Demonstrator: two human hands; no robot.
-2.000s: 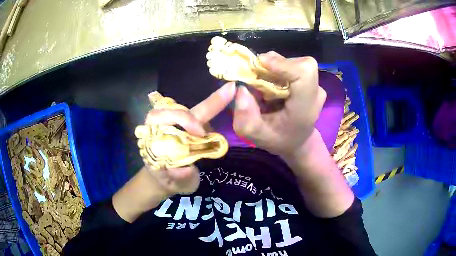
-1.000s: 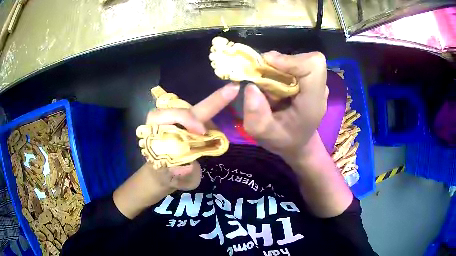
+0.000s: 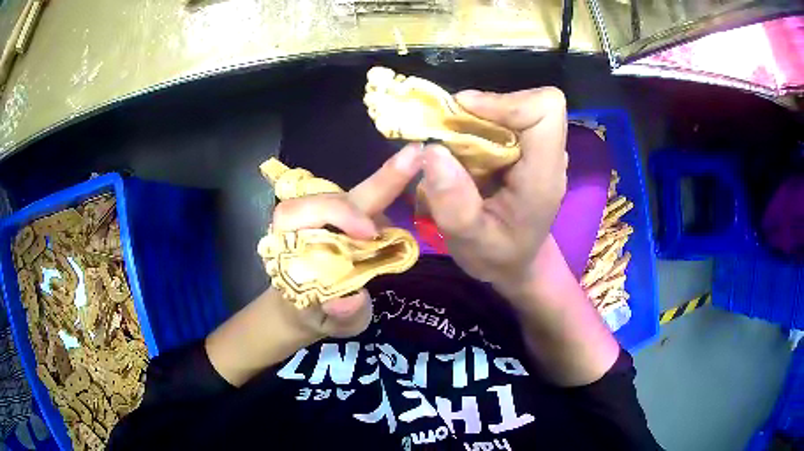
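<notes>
My left hand holds a tan foot piece, its hollow side up and its toes to the left. Another tan piece with a narrow tip sticks out above the fingers of that hand. My right hand holds a second foot piece higher up, toes to the upper left, long slot showing. My left index fingertip and right thumb tip meet just under this foot, by a small dark bit too small to make out.
A blue bin of flat brown-tan pieces stands at left. A blue bin with long tan pieces stands at right. The beige table's edge curves across the top. A blue stool-like object is further right.
My left hand and its foot piece have moved slightly right, and that foot has tilted. My right hand has shifted only slightly. Both hands keep their pieces.
</notes>
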